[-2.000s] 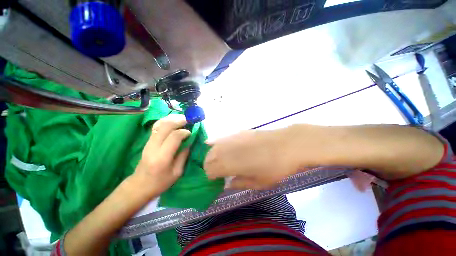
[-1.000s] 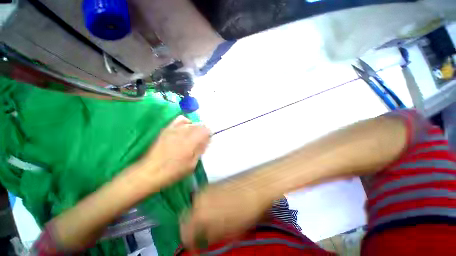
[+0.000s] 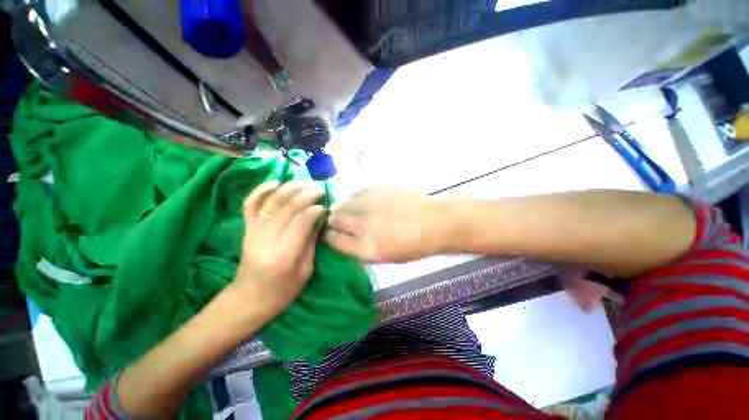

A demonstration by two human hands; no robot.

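Bright green cloth [image 3: 164, 246] lies in folds at the left and under my hands, and runs up to the needle area of the sewing machine head [image 3: 304, 66]. My left hand [image 3: 282, 234] lies on the cloth just below the small blue knob [image 3: 321, 166], fingers bent onto it. My right hand [image 3: 379, 225] pinches the cloth edge beside my left fingertips. The presser foot and needle are mostly hidden by metal parts and glare. A white label [image 3: 63, 272] shows on the cloth at the left.
Blue-handled thread snips [image 3: 632, 152] lie on the white table at the right. A ruler strip [image 3: 460, 291] runs along the front edge. A larger blue knob [image 3: 213, 27] is on the machine head. A yellow item [image 3: 740, 126] is at the far right. Striped dark cloth [image 3: 402, 340] is below the edge.
My right hand has come up from the lap side to the cloth edge near the needle. My left hand has shifted slightly left and its fingers have spread more over the cloth.
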